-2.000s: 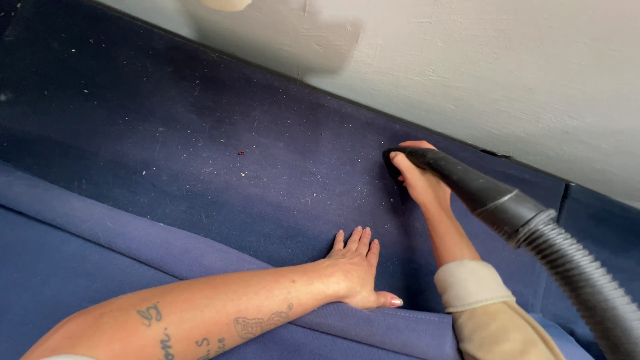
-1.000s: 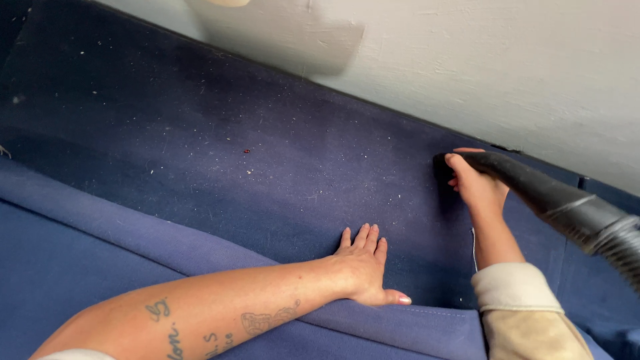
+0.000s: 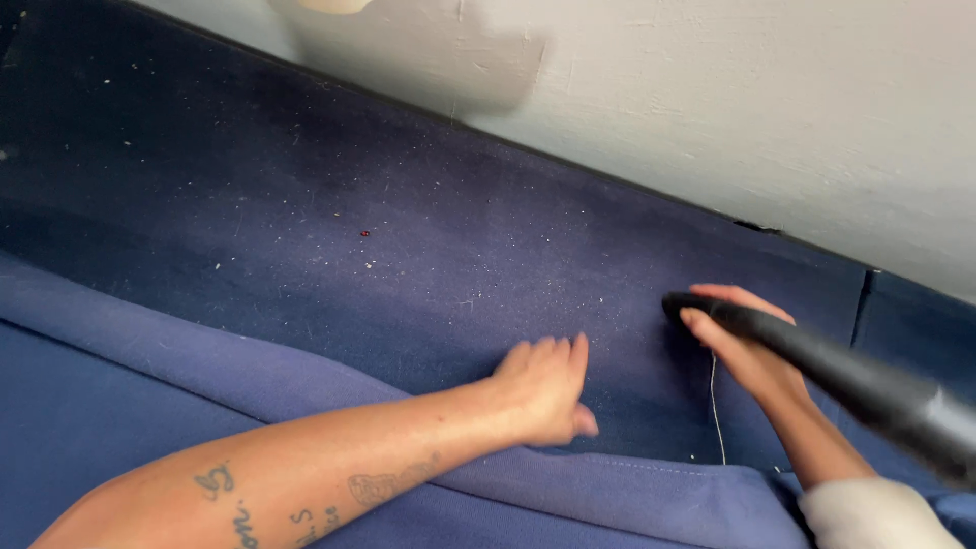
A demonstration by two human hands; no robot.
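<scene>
My right hand (image 3: pixel 751 343) is closed around the black vacuum cleaner wand (image 3: pixel 808 351), near its narrow end, which is over blue upholstery fabric (image 3: pixel 427 305). Pale crumbs and lint dot this fabric, along with a small red speck (image 3: pixel 365 233). A thin white thread (image 3: pixel 715 412) runs down below my right hand. To the left, my left hand (image 3: pixel 541 389) is at the blue fabric beside a padded seam edge (image 3: pixel 305 374), blurred, with its fingers close together and nothing seen in it. Whether it presses on the fabric I cannot tell.
A pale wall (image 3: pixel 724 99) rises behind the fabric, with a dark gap along their join. A dark seam (image 3: pixel 862 305) divides the upholstery at the right. The padded blue fabric (image 3: pixel 152 442) fills the lower left, under my left forearm.
My right hand and the vacuum wand have moved right from where they were two seconds ago. My left hand's spread fingers have drawn closer together. The white thread now shows more fully.
</scene>
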